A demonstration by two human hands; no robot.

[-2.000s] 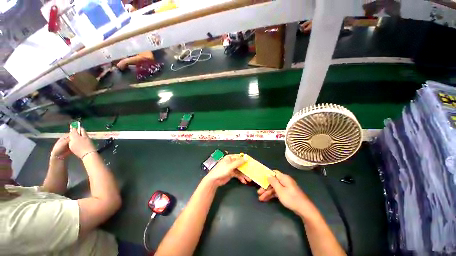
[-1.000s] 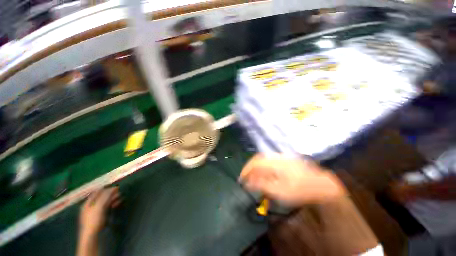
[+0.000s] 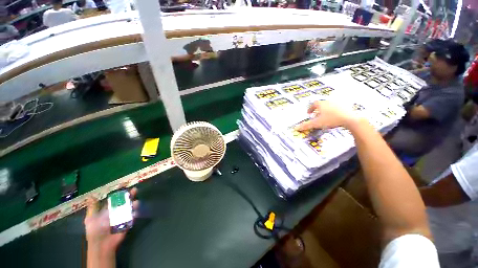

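My left hand [image 3: 102,230] is at the lower left, over the dark green bench, and holds a circuit board assembly [image 3: 120,210] with a green top end and a pale face. My right hand [image 3: 329,116] reaches over the top of the tall stack of whitish trays [image 3: 278,157]. Its fingertips are at a yellow-and-black piece [image 3: 304,131] in the top tray; I cannot tell whether they grip it. More yellow-and-black pieces [image 3: 268,94] lie in rows on the tray.
A beige fan [image 3: 199,149] stands mid-bench. A yellow housing [image 3: 150,148] and dark units [image 3: 69,185] lie on the green conveyor [image 3: 220,107]. A black cord with a yellow piece [image 3: 270,221] lies near a cardboard carton [image 3: 335,225]. People are at the right.
The view has turned right. The yellow housing has gone from my hands and one lies on the conveyor. My left hand has taken a board assembly. My right hand has moved onto the tray stack.
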